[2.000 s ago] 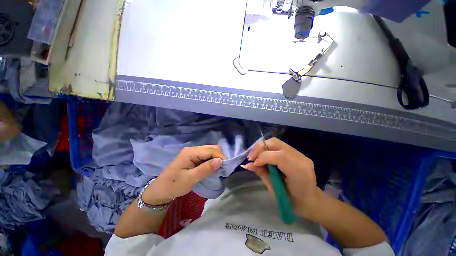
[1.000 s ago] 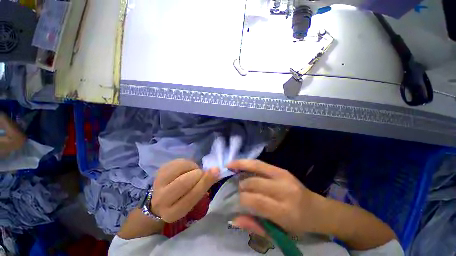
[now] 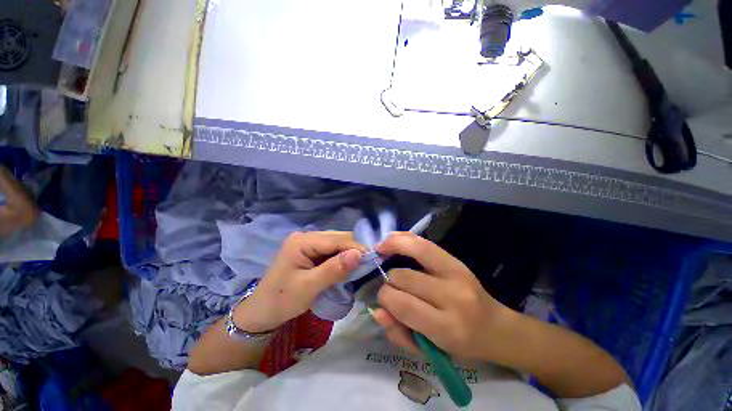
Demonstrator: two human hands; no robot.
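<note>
My left hand pinches a light blue-grey garment piece between thumb and fingers, just beyond my lap. My right hand holds a green-handled pointed tool in its palm and lower fingers. The tool's thin metal shaft points up and left to the cloth edge between my hands. My right index finger rests at the same cloth edge, close to my left fingertips. The exact spot under the fingertips is hidden.
Ahead is the white machine table with a ruler strip along its front edge. Black scissors lie at the right. Blue baskets with grey garments stand below. Another person's hand shows at the left edge.
The right hand has shifted its grip on the green tool, whose handle now points lower toward the lap. The shaft now shows against the cloth edge. The left hand keeps its pinch.
</note>
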